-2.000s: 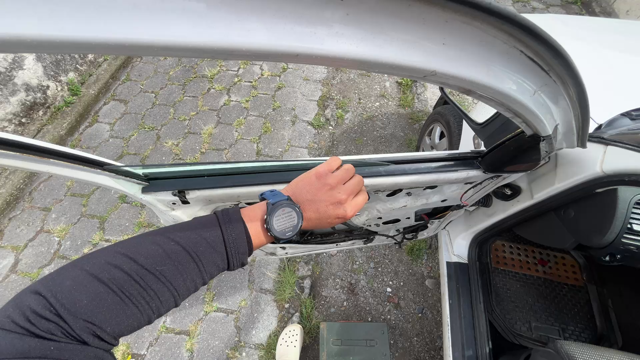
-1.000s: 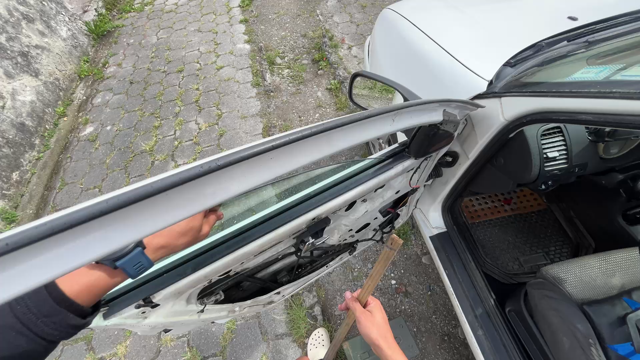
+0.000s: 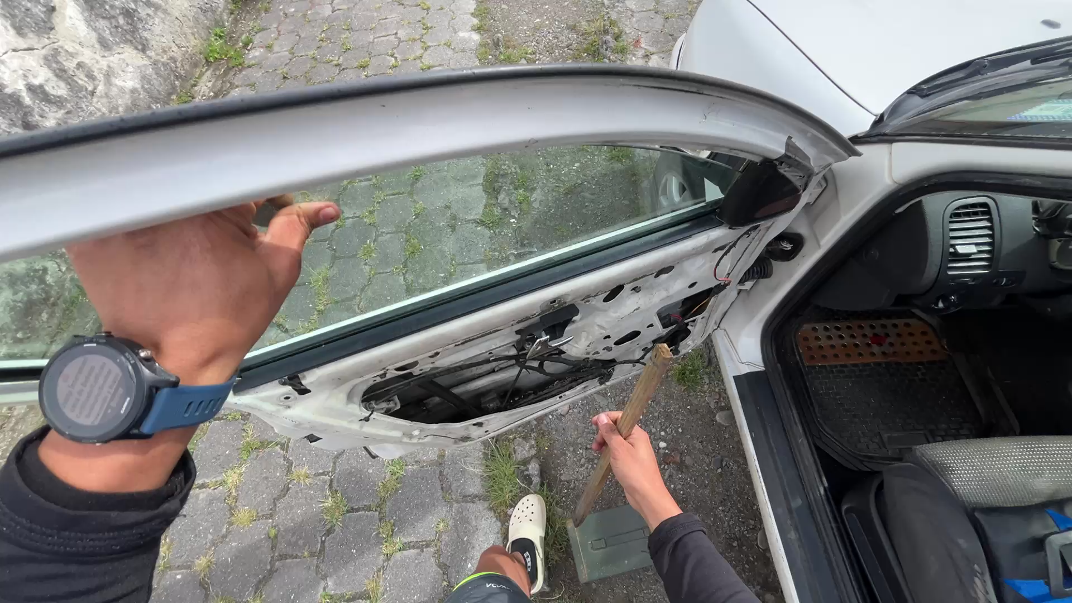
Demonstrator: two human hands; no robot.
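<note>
My left hand [image 3: 188, 276], with a watch on its wrist, reaches up to the window frame [image 3: 435, 113] of an open white car door. Its thumb and fingers are around the door glass [image 3: 435, 226] near its upper edge; the fingertips are partly hidden behind the frame. The glass stands raised from the black sill strip. My right hand [image 3: 624, 456] is closed around a flat wooden stick [image 3: 641, 394], held tilted, its upper end near the lower edge of the bare inner door panel [image 3: 586, 322]. Cables and dark mechanism parts show in the panel's large opening [image 3: 452, 389].
The car's door opening with its sill [image 3: 758, 469], floor mat [image 3: 888, 394] and seat [image 3: 997, 473] is at the right. A green metal box [image 3: 611, 544] sits on the ground beside a foot in a pale clog [image 3: 527, 532]. A rough wall [image 3: 92, 59] stands at upper left.
The door glass, low in the door two seconds ago, now stands much higher in the frame. My left hand has risen with it. My right hand with the stick came into view one second ago.
</note>
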